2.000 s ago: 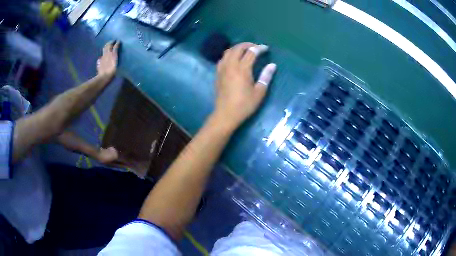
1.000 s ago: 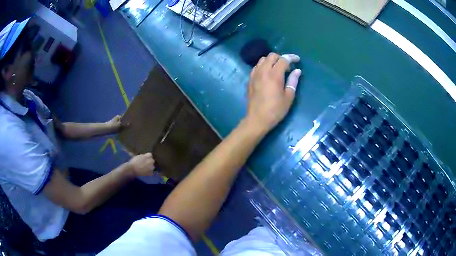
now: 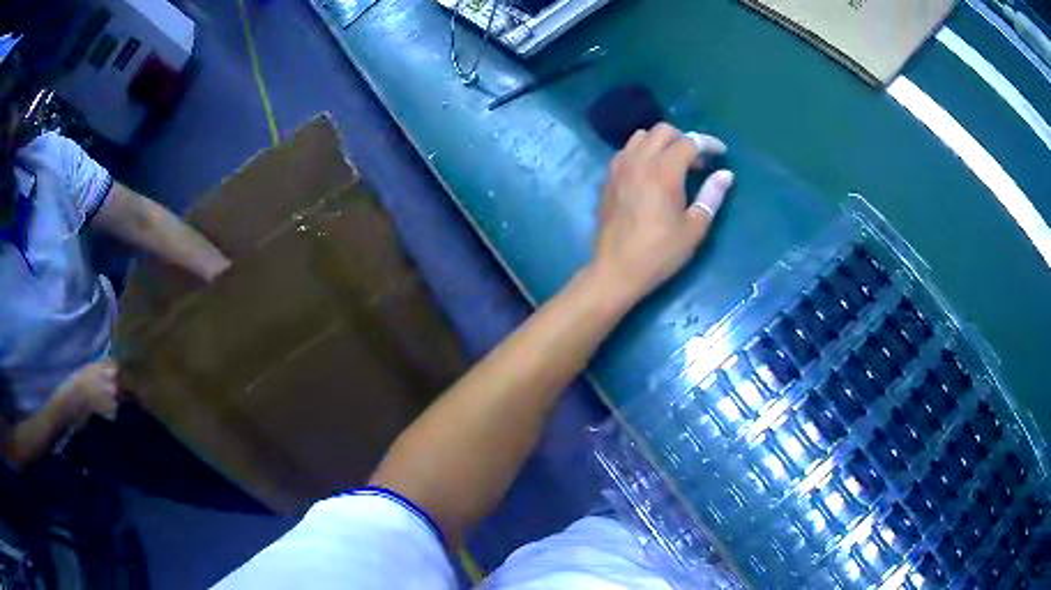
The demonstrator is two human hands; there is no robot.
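My left hand [image 3: 657, 202] rests palm down on the green bench mat, with whitish finger cots on its thumb and index finger. Its thumb and index finger are apart, with a dark gap between them and no held thing visible. A black round pad [image 3: 626, 113] lies just beyond its knuckles. A large clear blister tray [image 3: 855, 367] lies to the right of the hand, not touching it, with rows of black units standing in its pockets; its lower left pockets look clear. My right hand is not in view.
Another person [image 3: 55, 259] at the left holds a large brown cardboard carton [image 3: 311, 311] beside the bench edge. A thin dark tool [image 3: 547, 78], a white-edged fixture [image 3: 547, 25] and brown cardboard sheets [image 3: 864, 29] lie at the far side. Clear plastic [image 3: 645, 501] overhangs the near edge.
The view has shifted, so bench things appear further right. The other person's carton has been raised and turned, and shows larger; one of their hands now reaches over it. My left hand keeps its pose.
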